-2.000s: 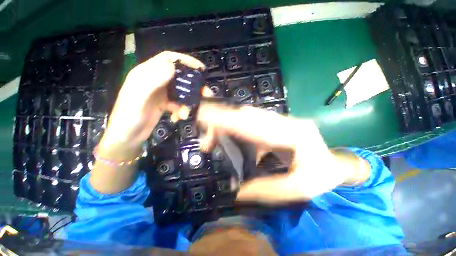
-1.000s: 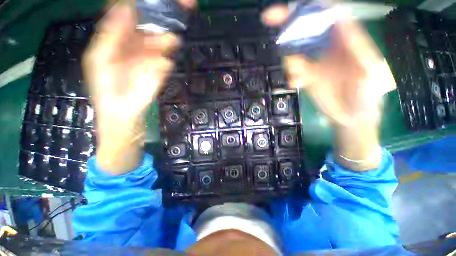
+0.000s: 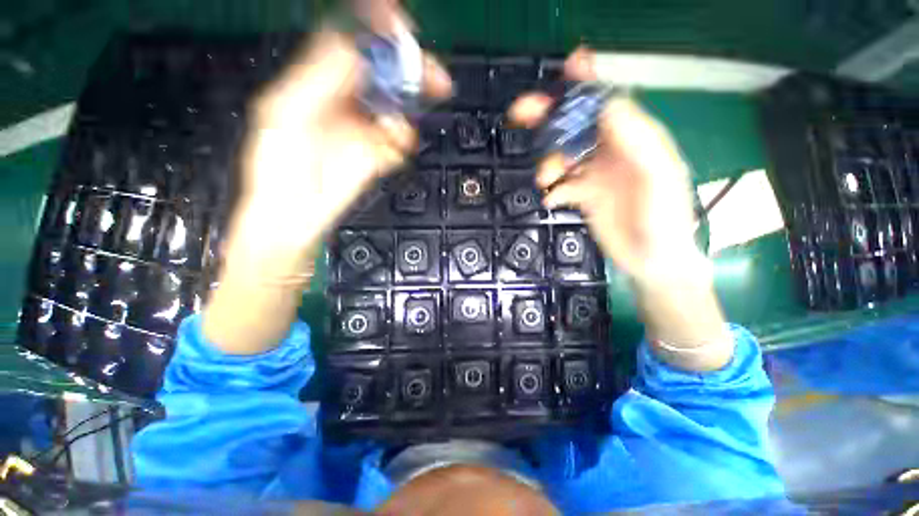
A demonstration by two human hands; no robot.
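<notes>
My left hand (image 3: 317,151), blurred, holds a small dark watch unit (image 3: 395,69) above the back left of the tray. My right hand (image 3: 640,186) holds another dark watch unit (image 3: 576,121) with pale marks on its face, tilted, above the back right. Both hands are raised with the units held by the fingers. The black component tray (image 3: 469,348) lies below, between my forearms. Watch units lie face down in its pockets, each showing a pale ring. My hands hide the tray's back corners.
Another glossy black tray (image 3: 111,242) lies at the left, partly behind my left arm. More black trays (image 3: 851,217) lie at the right. A cream paper slip (image 3: 743,212) with a thin dark stick on it lies on the green bench between my right hand and the right trays.
Both hands have come closer together and my right hand is lower, each still with a watch unit. Two seconds ago both hands were lower and nearer each other over the tray.
</notes>
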